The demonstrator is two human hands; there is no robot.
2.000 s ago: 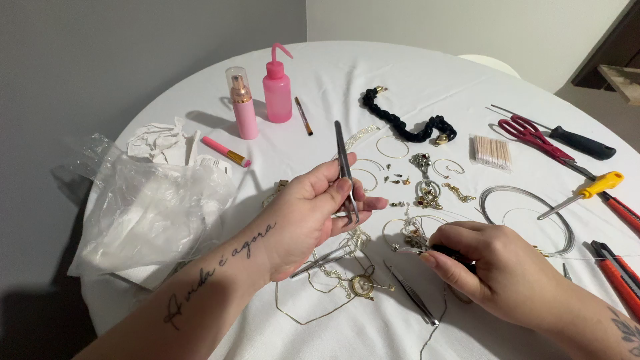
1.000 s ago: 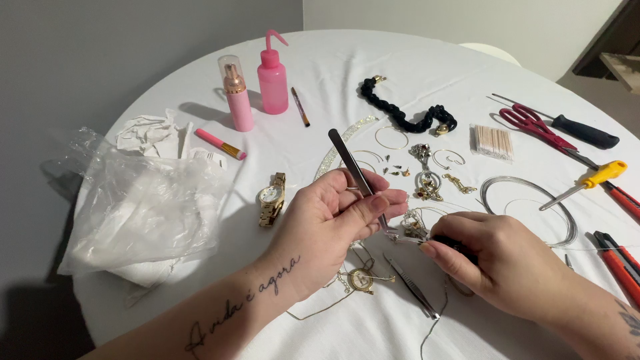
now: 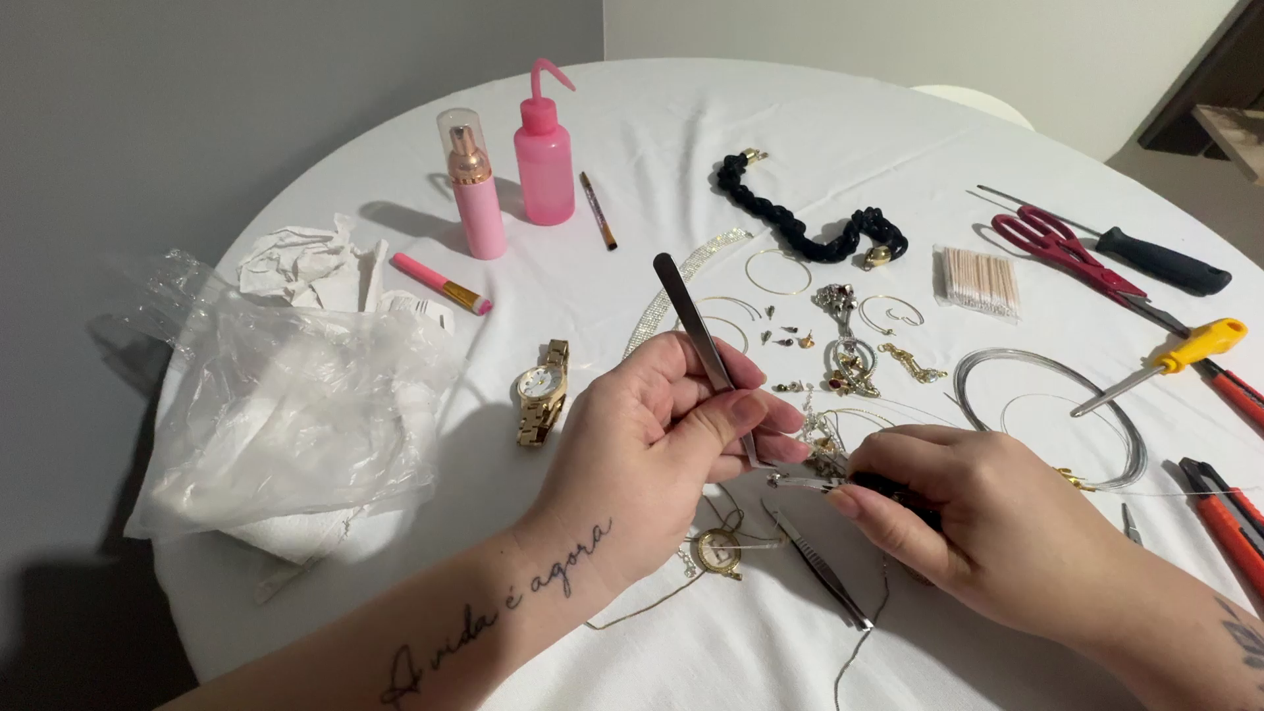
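Observation:
My left hand [image 3: 681,425] grips dark metal tweezers [image 3: 699,331] between thumb and fingers, their bent tips pointing down. Facing it, my right hand [image 3: 948,494] is closed around a dark-handled tool whose slim metal end [image 3: 815,483] points left. A small piece [image 3: 774,480] is at that end, close to the tweezer tips; whether they touch I cannot tell. Below the hands lie a second pair of tweezers [image 3: 818,568] and a round gold pendant [image 3: 719,551] with a chain. Earrings, hoops and a silver and gold jewelry piece [image 3: 851,367] lie beyond my fingers.
At left are a clear plastic bag [image 3: 296,425], a gold watch [image 3: 542,393] and a pink brush [image 3: 441,283]. Two pink bottles, a spray bottle [image 3: 478,202] and a wash bottle [image 3: 545,168], stand behind. A black braided cord [image 3: 790,222], cotton swabs [image 3: 977,280], red scissors [image 3: 1066,252], a yellow-handled screwdriver [image 3: 1160,360] and coiled wire [image 3: 1121,415] lie right.
Since two seconds ago, my left hand has turned, so the tweezers now lean left at the top. The tool's metal end in my right hand has come into sight near the tweezer tips.

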